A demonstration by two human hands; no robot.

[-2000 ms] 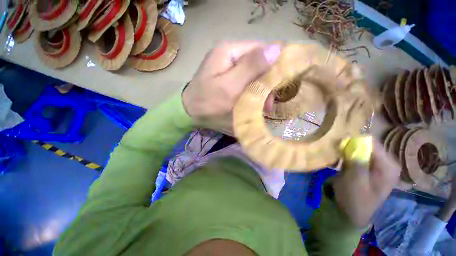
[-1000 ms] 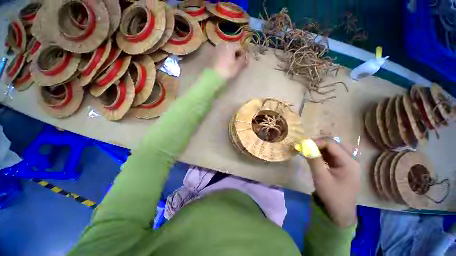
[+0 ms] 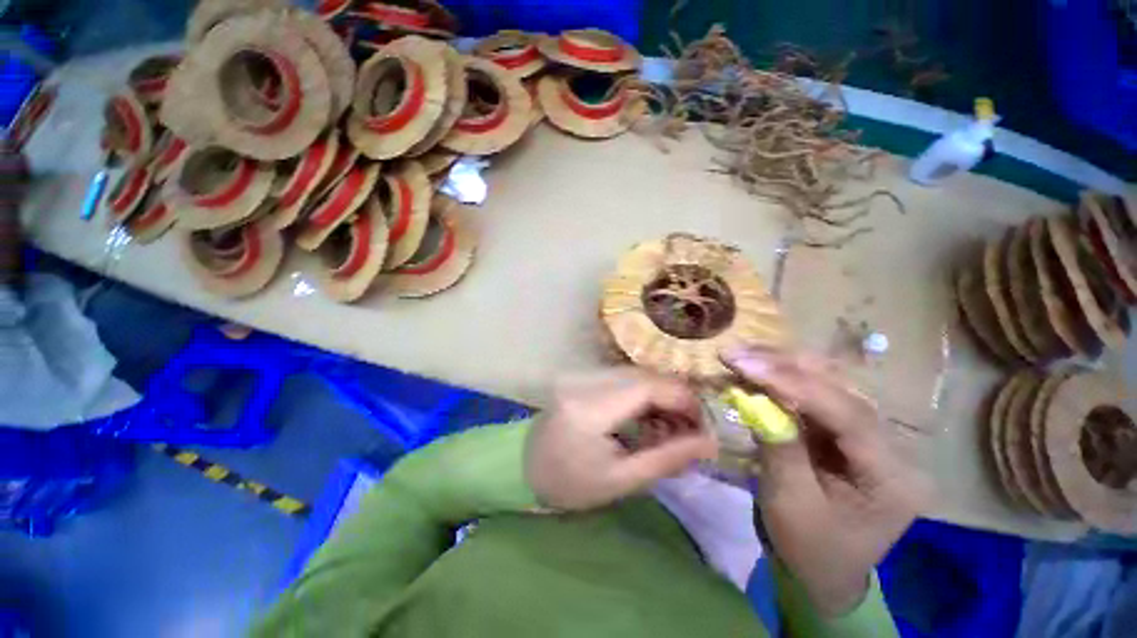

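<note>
A small stack of woven rings (image 3: 636, 327) lies on the table in front of me, with brown cord ties in the centre. My right hand (image 3: 835, 467) is at the stack's near right edge, closed on a yellow-handled tool (image 3: 761, 415); its tip is not clear. My left hand (image 3: 623, 442) is just left of the tool, fingers curled, thumb and forefinger close together. It is blurred, and I cannot tell whether it holds a thin cord.
Rings with red bands (image 3: 225, 187) are heaped at the left. A cord pile (image 3: 786, 131) lies at the far edge, beside a white squeeze bottle (image 3: 954, 152). Corded rings (image 3: 1029, 436) lean in rows at the right. A small white piece (image 3: 877, 342) lies near the stack.
Two seconds ago my hands held up a ring; one second ago my left hand reached to the cord pile's left side. Now it is back beside the tool. My right hand still holds the tool.
</note>
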